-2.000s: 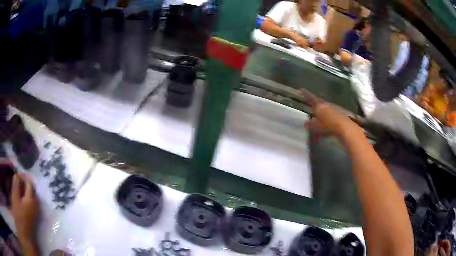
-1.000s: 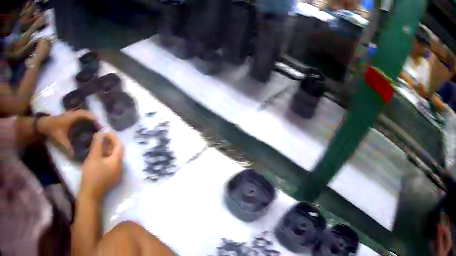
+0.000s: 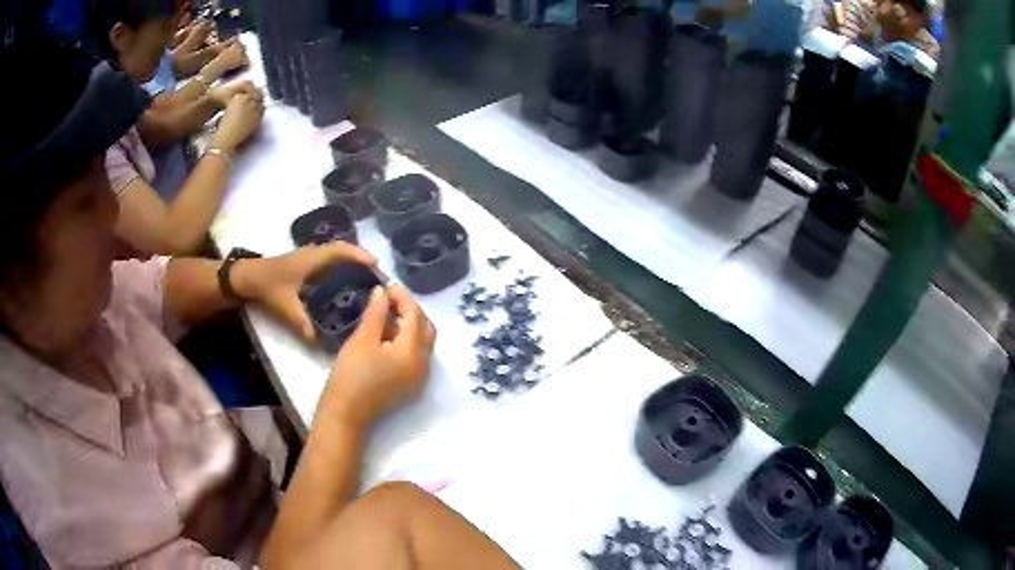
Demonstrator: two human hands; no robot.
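Neither of my hands is in view. A bare, bent part of an arm or leg shows at the bottom edge; I cannot tell whose. Nearest on the white worktop point(image 3: 579, 418) stand three open black housings: one alone point(image 3: 690, 429), and two side by side, the middle one point(image 3: 782, 498) and the right one point(image 3: 851, 540), cut by the edge. Each has a raised round centre. A loose pile of small dark star-shaped inserts with pale centres point(image 3: 657, 546) lies at the bottom edge.
A seated worker at left holds a black housing point(image 3: 343, 301) in both hands. Several housings point(image 3: 430, 251) and another insert pile point(image 3: 506, 345) lie beside them. More workers sit beyond. A green post point(image 3: 890, 295) stands at right; tall black stacks point(image 3: 748, 123) stand behind.
The view has swung left along the worktop. The bare arm reaching over the far side two seconds ago is out of view. The seated worker and nearby housings now show more fully.
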